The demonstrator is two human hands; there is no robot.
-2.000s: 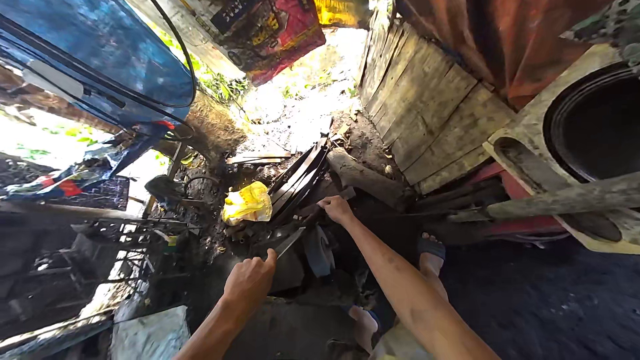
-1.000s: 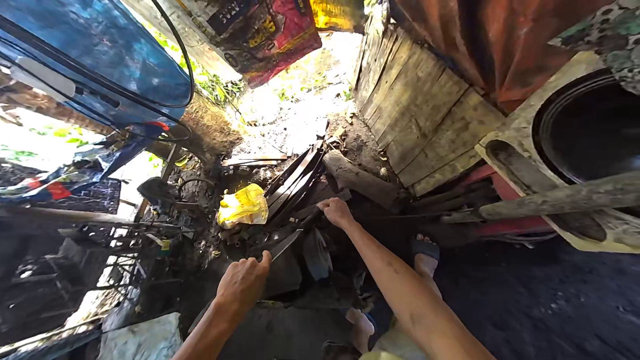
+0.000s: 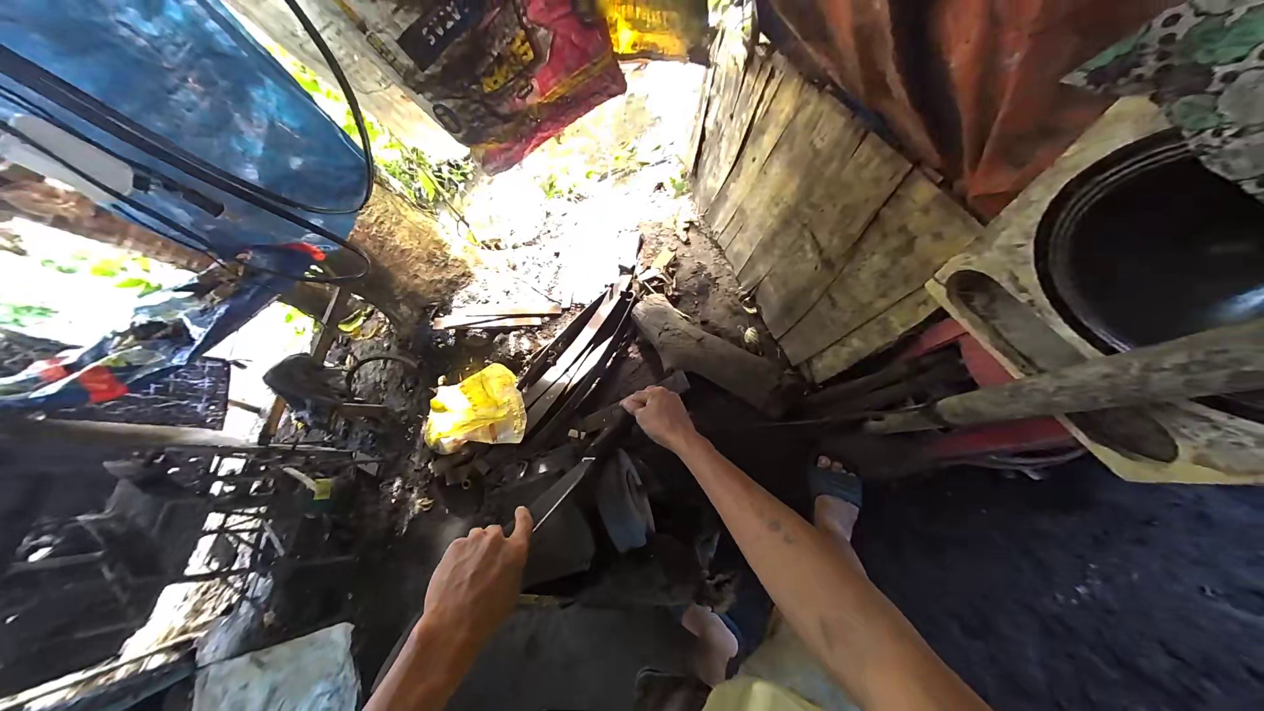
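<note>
My left hand [image 3: 479, 573] is closed at the lower end of a narrow metal blade [image 3: 565, 491], its thumb raised along it. The blade slants up and right toward my right hand [image 3: 660, 413], which is closed on a dark bar [image 3: 614, 431] in the shadow. Whether blade and bar are one piece cannot be told. Below and between the hands lies a grey, worn, curved piece [image 3: 624, 502]. Long dark strips [image 3: 583, 360] are heaped beyond the hands, with a crumpled yellow plastic bag [image 3: 476, 408] to their left.
A log [image 3: 706, 351] lies past my right hand, beside a wooden plank panel [image 3: 839, 217]. To the right, a pole [image 3: 1106, 380] crosses in front of a speaker cabinet [image 3: 1002, 316]. A blue drum-like container [image 3: 227, 109] with black cables is at upper left. My sandalled foot [image 3: 837, 489] is right of centre.
</note>
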